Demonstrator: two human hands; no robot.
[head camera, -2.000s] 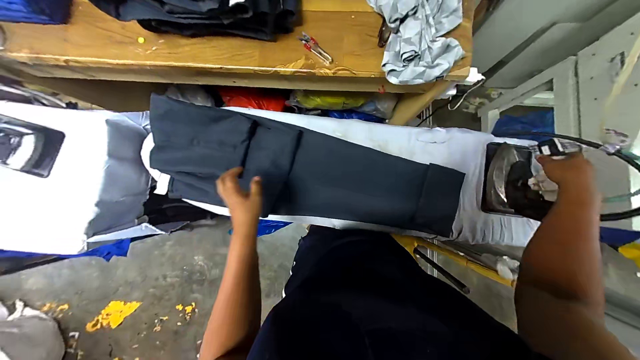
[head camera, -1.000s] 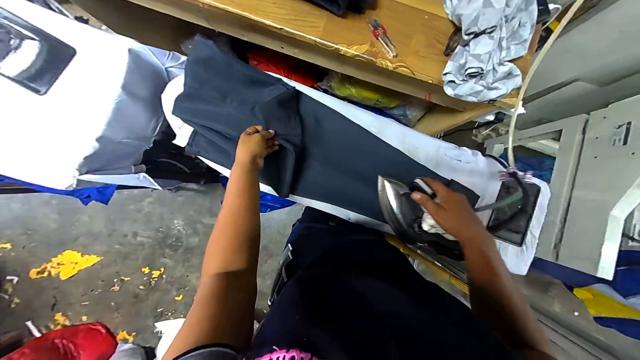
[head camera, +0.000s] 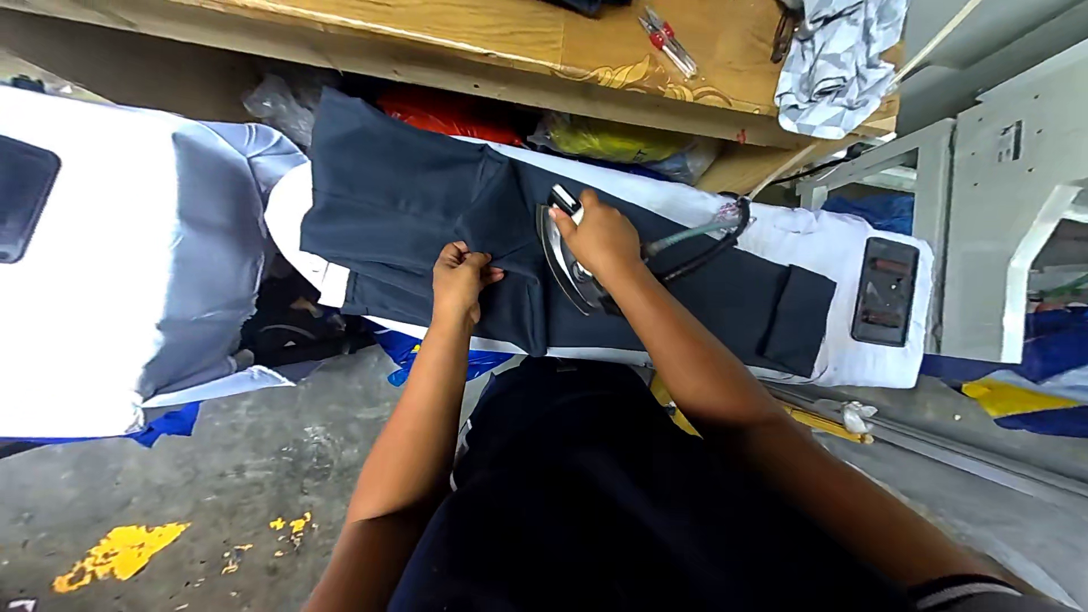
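Observation:
Dark grey trousers (head camera: 391, 187) lie lengthwise over a narrow ironing board with a white cover (head camera: 858, 357), one leg stretching to the right with its hem end folded. My right hand (head camera: 602, 236) is closed around the handle of a steam iron (head camera: 563, 265), which rests on the trouser leg near the middle; its hose and cable trail off to the right. Just left of the iron, my left hand (head camera: 463, 276) pinches a fold of the trouser cloth between thumb and fingers. A dark iron rest (head camera: 885, 291) lies on the board's right end with no iron on it.
Behind the board runs a wooden table (head camera: 510, 34) holding red-handled thread snips (head camera: 669, 42) and a patterned grey cloth (head camera: 837, 68). Bags fill the shelf beneath, including a yellow one (head camera: 608, 138). Another white-covered board (head camera: 93, 255) stands at left, a white metal frame (head camera: 986, 195) at right.
My right hand has carried the iron from the rest at the right end leftward along the trouser leg, close to my left hand. My left hand stays at the cloth, now pinching a fold.

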